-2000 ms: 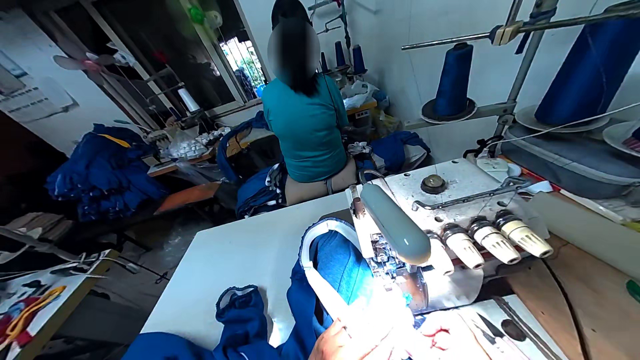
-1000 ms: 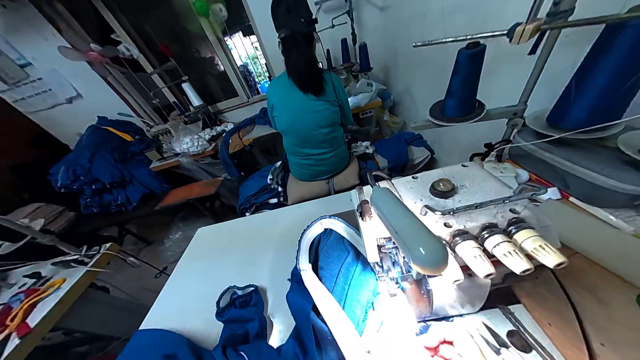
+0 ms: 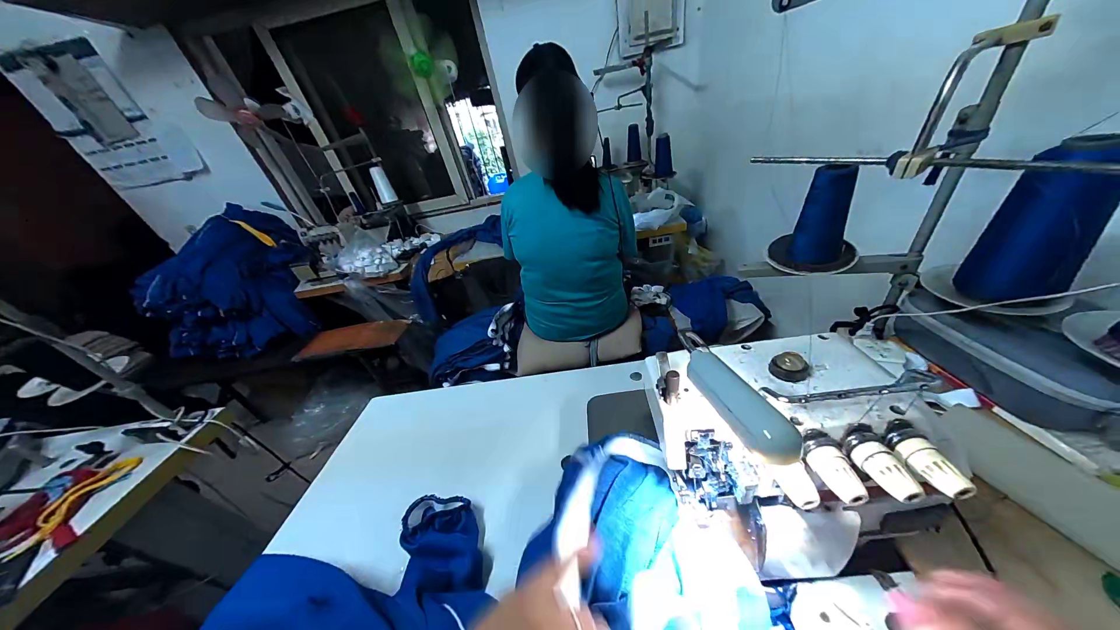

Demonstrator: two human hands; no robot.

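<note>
My left hand (image 3: 547, 595), blurred at the bottom edge, has its fingers on the white edge band of a blue garment (image 3: 634, 512). The cloth lies beside the needle area of an overlock sewing machine (image 3: 735, 394), under its bright lamp light. A gathered blue sleeve (image 3: 442, 542) rests on the white table to the left. At the lower right my right hand (image 3: 971, 604) is strongly blurred, apart from the garment, near the machine's front plate; whether it holds anything cannot be told.
A person in a teal shirt (image 3: 569, 254) sits beyond the white table (image 3: 420, 437), back turned. Blue thread cones (image 3: 822, 214) stand on the right rack. Tension dials (image 3: 919, 455) line the machine front. A pile of blue garments (image 3: 227, 280) lies at left.
My left hand has come further into view on the white band, and my right hand has appeared at the lower right. The garment's white-banded edge has shifted and bunched. The view has swung somewhat.
</note>
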